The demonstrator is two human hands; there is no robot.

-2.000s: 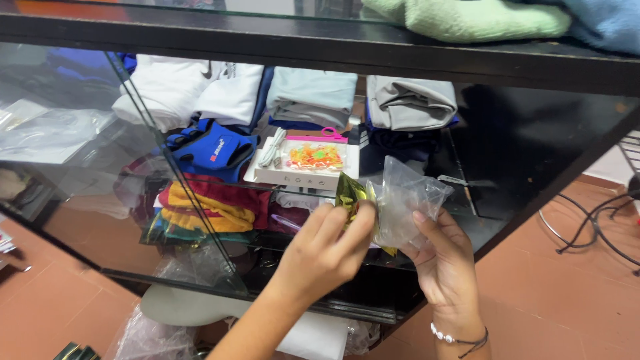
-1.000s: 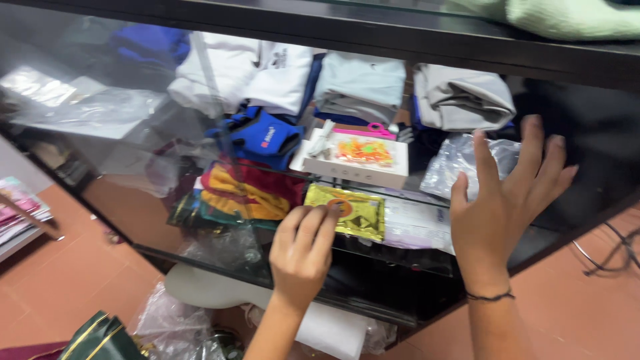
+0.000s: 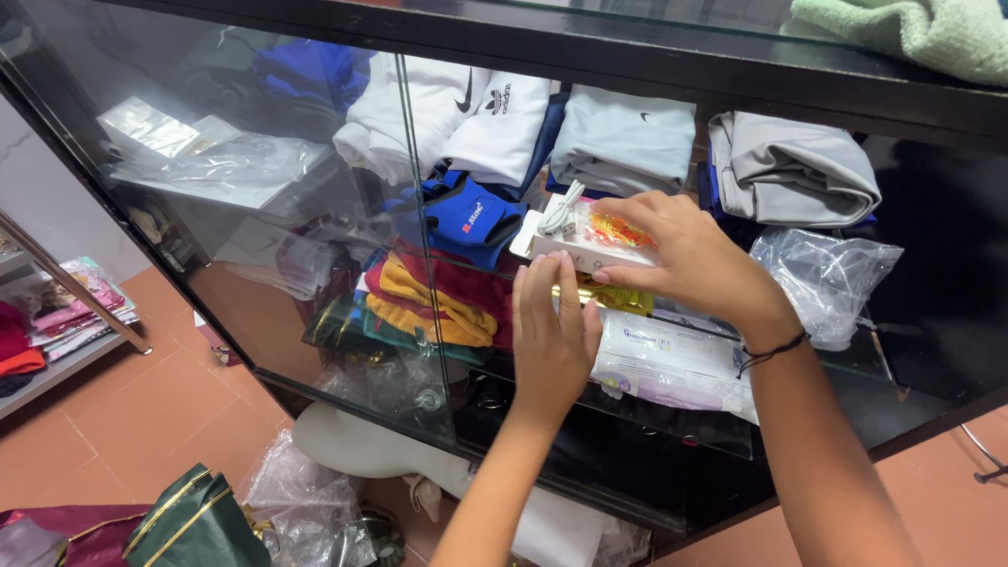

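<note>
My right hand spans the right part of a small white box, its thumb at the front edge and its fingers over the top. A white cable and a bag of orange and yellow bits lie in the box. The fingertips of my left hand are at the box's front left side; whether they grip it I cannot tell. A gold packet lies partly hidden beneath my hands. In front is a white and purple plastic pack. A clear plastic bag rests right of my right hand.
Folded white clothes, a pale blue garment and a grey garment line the shelf's back. A blue item and maroon and yellow cloth lie left, partly behind glass door edges. The black cabinet frame crosses above.
The clear bag, held in my right hand two seconds ago, lies on the shelf. My left hand has left the gold packet, and both hands are now at the white box.
</note>
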